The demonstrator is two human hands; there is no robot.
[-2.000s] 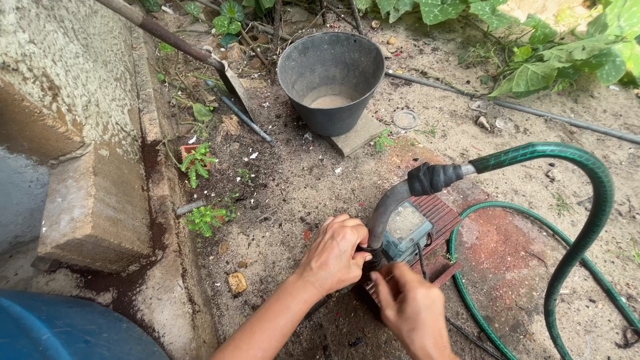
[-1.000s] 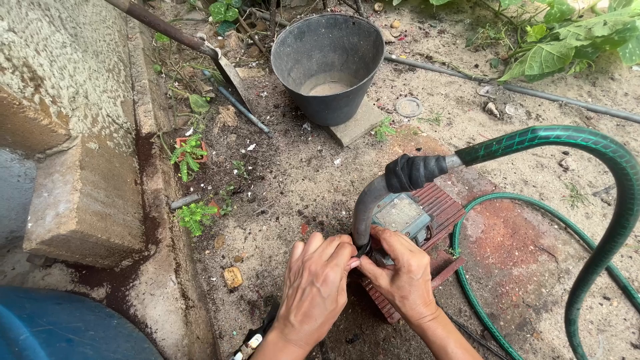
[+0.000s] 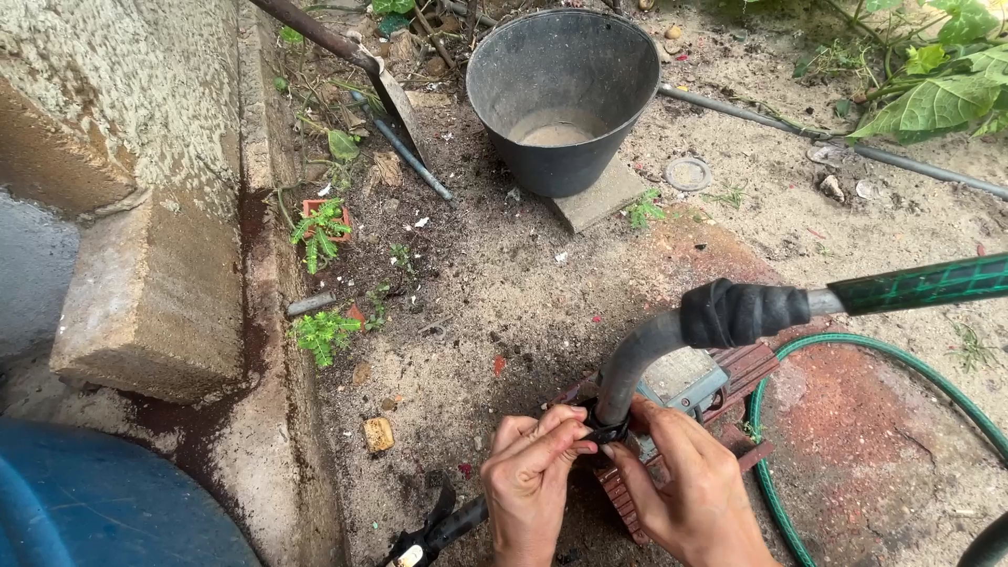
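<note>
A curved grey pipe [image 3: 638, 358] rises beside a blue-grey boxed device, probably a pump [image 3: 689, 378], on ribbed reddish-brown blocks [image 3: 744, 370]. Black rubber strip [image 3: 608, 429] is wrapped around the pipe's lower end. My left hand [image 3: 531, 476] pinches the strip at its left side. From the right, my right hand [image 3: 685, 472] holds the wrap, thumb in front and fingers behind the pipe. More black wrapping [image 3: 740, 313] covers the pipe's upper joint, where a green hose [image 3: 921, 283] leads off right. Below left lies a black pipe [image 3: 461, 521] with loose black strip on it.
A black bucket [image 3: 563, 102] stands on a concrete slab [image 3: 598, 193]. Left are a shovel [image 3: 402, 114], a thin pipe [image 3: 413, 161], small plants [image 3: 323, 335], a concrete ledge [image 3: 150, 291] and a blue tank [image 3: 102, 504]. Green hose [image 3: 858, 339] curves over the ground at right.
My right hand, lower and in front of the pipe two seconds ago, has moved up to its right side. My left hand has shifted from behind the joint to its lower left.
</note>
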